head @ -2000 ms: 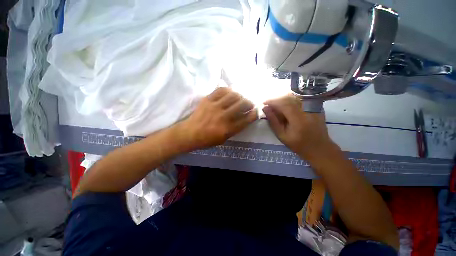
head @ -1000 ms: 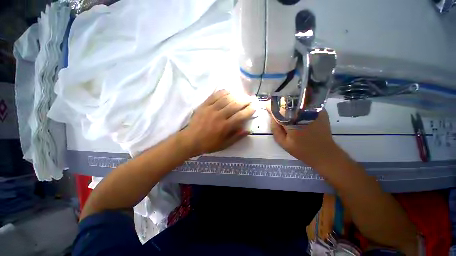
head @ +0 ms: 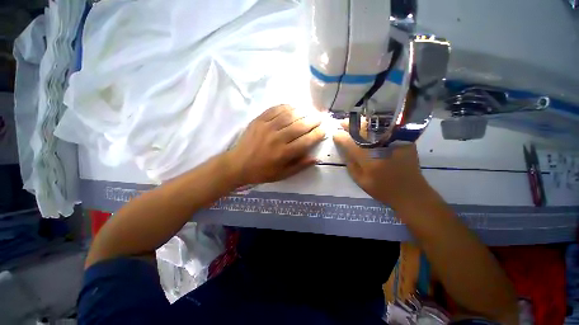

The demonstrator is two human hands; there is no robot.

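Observation:
The white garment fabric (head: 184, 82) lies bunched on the table left of the sewing machine head (head: 362, 57). My left hand (head: 273, 145) lies on the fabric's right edge, its fingertips close to the bright needle area. My right hand (head: 381, 165) is at the right of the needle area, partly hidden behind the chrome guard (head: 412, 95). Strong glare washes out the fabric between my fingertips, and the needle and presser foot are not clearly visible. I cannot tell whether either hand grips the fabric.
A wavy-edged stack of cut pieces (head: 54, 120) hangs at the table's left edge. Thread snips (head: 534, 176) lie at the right. The grey ruler edge (head: 305, 209) runs along the front. White pieces (head: 184, 260) lie below left, and a red cloth (head: 539, 279) below right.
The view has shifted, so the machine head looks different in position. Since two seconds ago, my left fingers have flattened and my right fingers have gone partly behind the chrome guard.

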